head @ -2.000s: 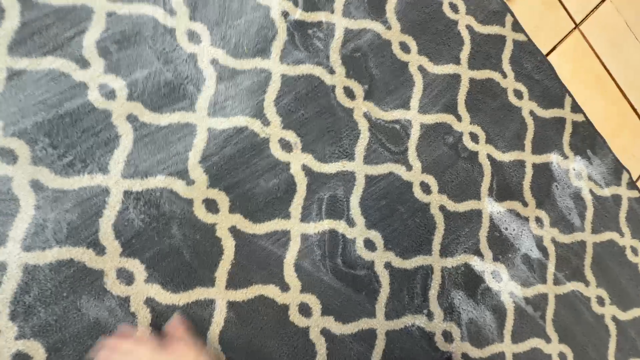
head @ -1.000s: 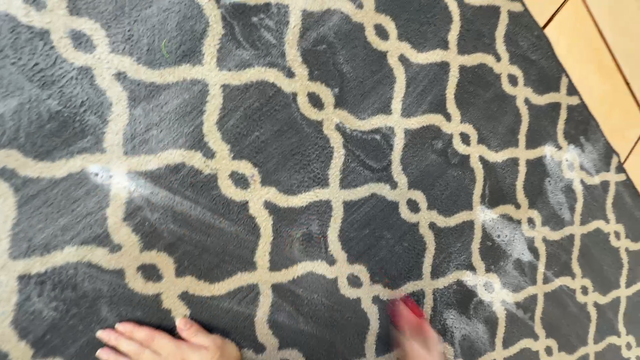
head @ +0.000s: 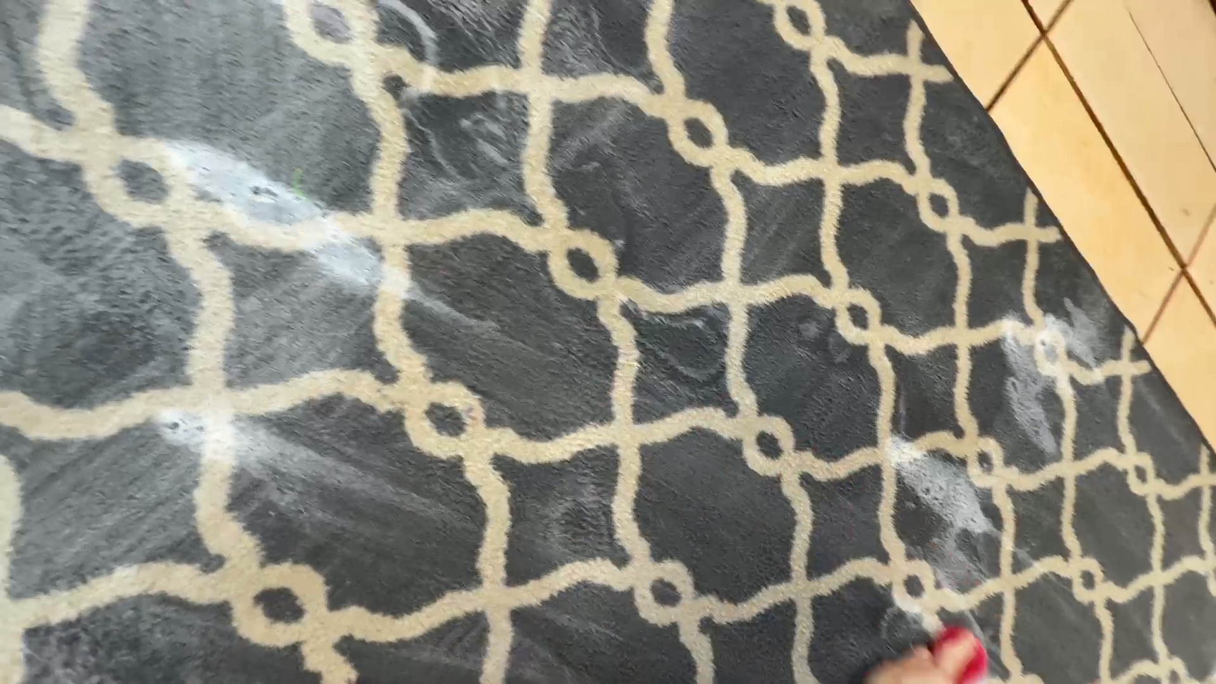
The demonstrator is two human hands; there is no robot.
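Observation:
A dark grey rug with a cream trellis pattern [head: 703, 351] lies beneath my hands. White foam [head: 256, 195] streaks its upper left, and another foamy patch [head: 945, 489] is at the lower right. My right hand [head: 907, 668] shows only in part at the bottom edge, right of the middle, low over the rug. At its fingers is a small red object [head: 959, 654], apparently gripped; its kind cannot be told, as the rest is cut off by the frame. My left hand is out of view.
Tan floor tiles with dark grout lines [head: 1092, 123] run along the rug's diagonal edge at the upper right. A small green bit [head: 298, 180] lies on the foam at the upper left. More whitish residue [head: 1031, 380] marks the rug near its right edge.
My left hand, at the bottom left one second ago, has left the view. My right hand with the red object is now nearer the lower right foam. More white foam shows at the upper left.

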